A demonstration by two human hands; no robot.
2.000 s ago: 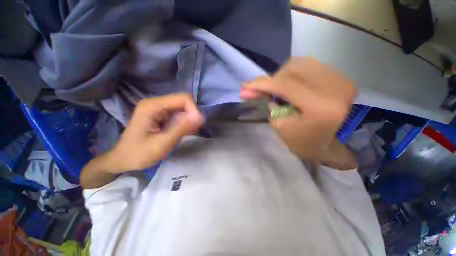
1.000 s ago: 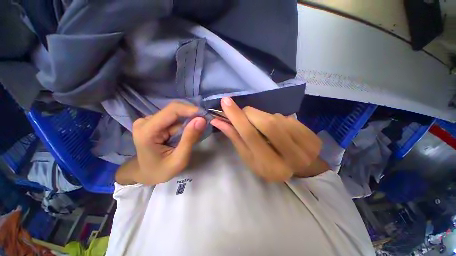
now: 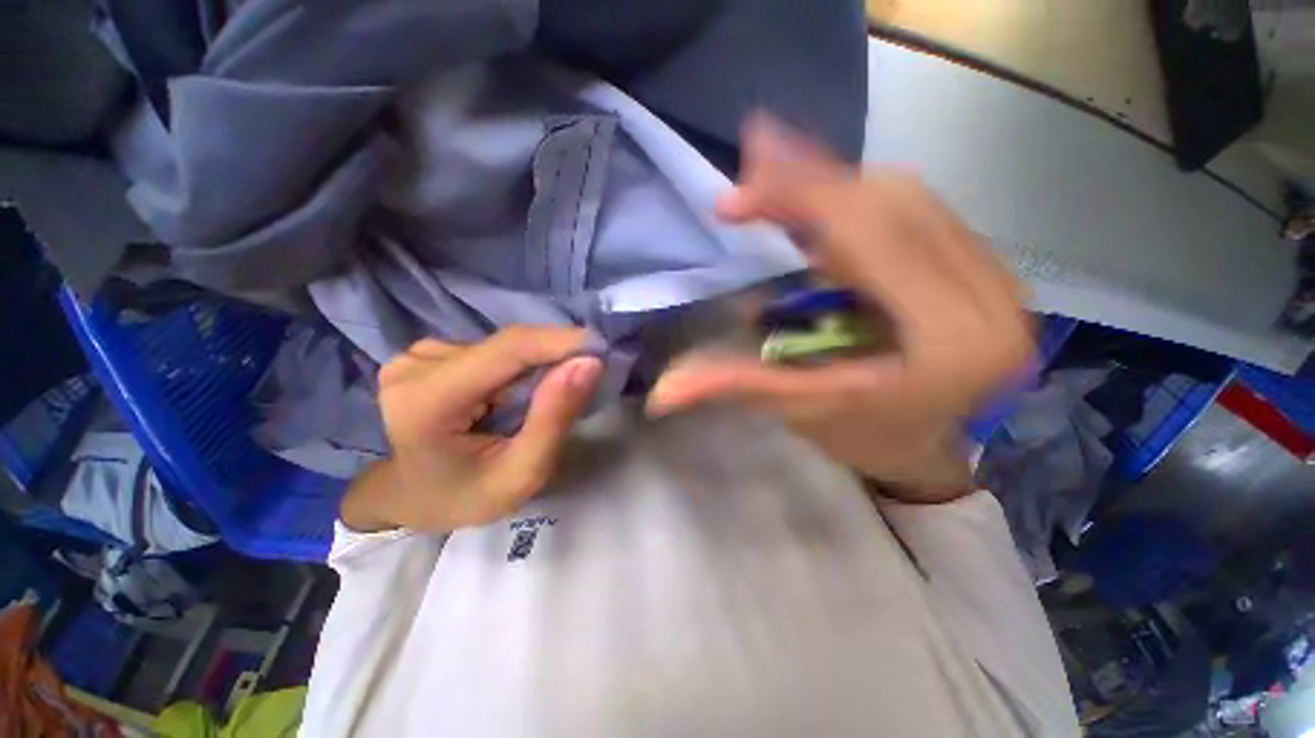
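The grey garment (image 3: 289, 173) fills the upper left and middle, with a narrow stitched placket (image 3: 571, 202) at its centre. A darker panel (image 3: 707, 58) lies behind it. My left hand (image 3: 469, 425) pinches the cloth edge between thumb and forefinger, just below the placket. My right hand (image 3: 894, 317) is blurred, to the right of the seam, with thumb and forefinger spread apart. The thread snips (image 3: 822, 335), blue and yellow-green, sit within my right palm. Their blades are too blurred to make out.
The white machine table (image 3: 1082, 202) edge runs along the upper right, with the tan bed plate (image 3: 1031, 51) above. A blue crate (image 3: 188, 418) with grey cloth is at the left. More grey cloth (image 3: 1060, 447) hangs in blue crates at the lower right.
A second ago my right fingertips and the snips' point met the seam beside my left fingers. Now my right hand is up and to the right, fingers opened. My left hand keeps its pinch.
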